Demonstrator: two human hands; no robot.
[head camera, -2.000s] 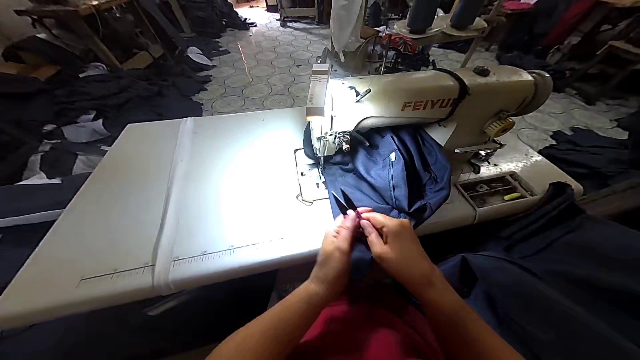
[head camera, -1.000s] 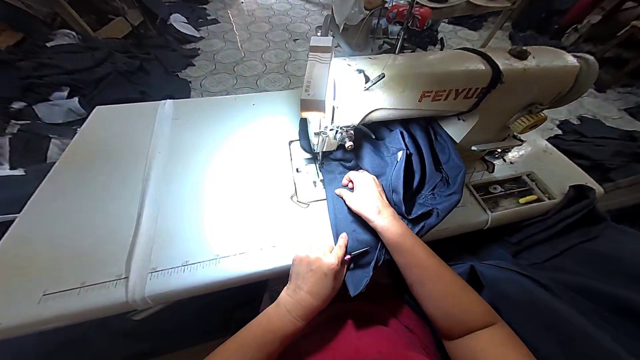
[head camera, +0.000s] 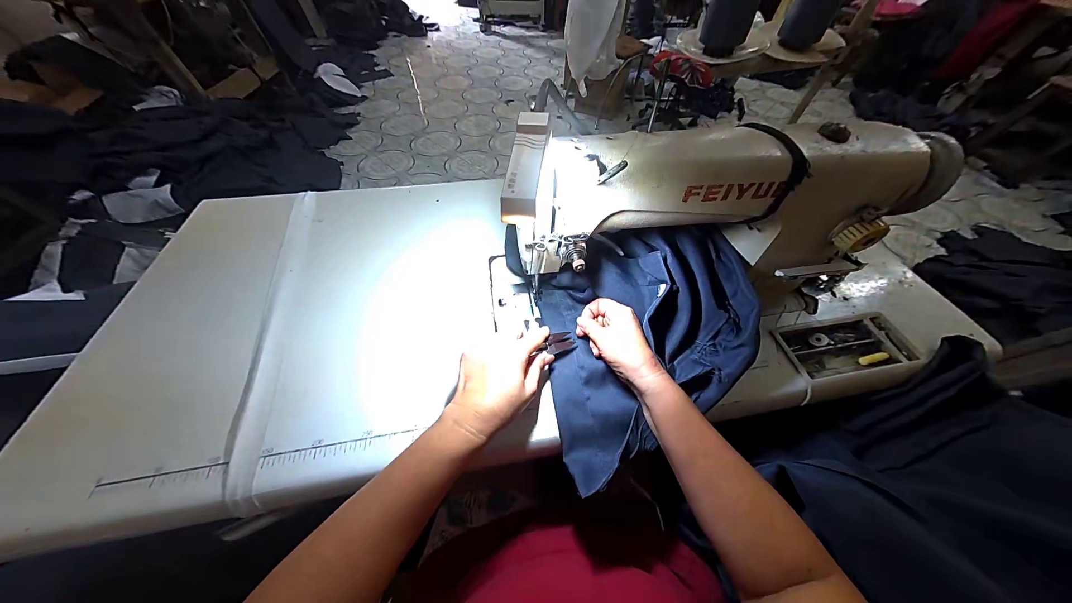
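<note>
Navy fabric (head camera: 595, 402) lies under the needle area of the Feiyue sewing machine (head camera: 712, 180) and bunches beneath its arm. My left hand (head camera: 498, 373) is at the fabric's left edge, just in front of the needle plate (head camera: 507, 293), and holds small dark thread snips (head camera: 559, 342) whose blades point right over the cloth. My right hand (head camera: 615, 335) is over the fabric to the right of the blade tips, thumb and fingertips pinched together; whether a thread or a bit of cloth is between them cannot be told.
A recessed tray (head camera: 846, 347) with a bobbin and a yellow item is set in the table (head camera: 167, 335) at right. Thread cones (head camera: 729, 29) stand behind the machine. More dark cloth (head camera: 921, 477) hangs at the front right; cloth piles (head camera: 209, 142) lie at the back left.
My left hand has moved up from the table's front edge towards the needle, and the snips now point right over the cloth. The fabric's free corner hangs over the front edge.
</note>
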